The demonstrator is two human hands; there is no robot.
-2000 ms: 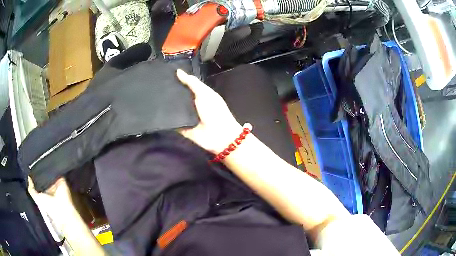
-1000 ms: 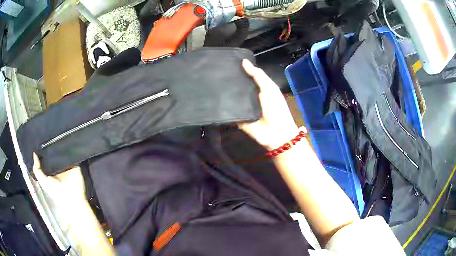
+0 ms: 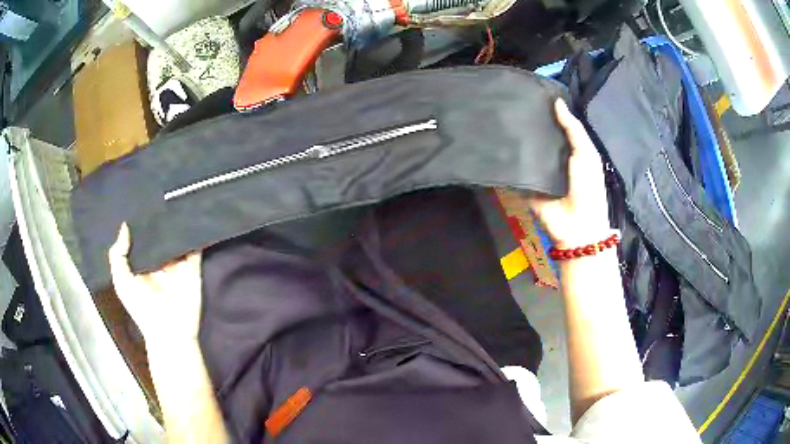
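A long black zippered panel (image 3: pixel 346 186) is stretched out over my lap, slightly curved, with a silver zipper (image 3: pixel 299 159) along its middle and the puller near the zipper's centre. My left hand (image 3: pixel 160 286) grips its lower edge near the left end, thumb on top. My right hand (image 3: pixel 572 186) holds its right end, thumb on the front face; the other fingers are partly hidden behind it. The dark apron (image 3: pixel 286 321) with an orange-brown patch lies below the panel.
A blue crate (image 3: pixel 715 165) at right holds a heap of zippered panels (image 3: pixel 684 217). A white-lined bin (image 3: pixel 65 269) with dark pieces is at left. A cardboard box (image 3: pixel 113 113), an orange-red fitting (image 3: pixel 286 61) and a ribbed hose lie beyond my knees. A white machine part is at upper right.
Both hands have moved right with the panel. My right hand has moved farther, to the crate's near side, so the panel is now spread wider and its zipper shows more to the centre.
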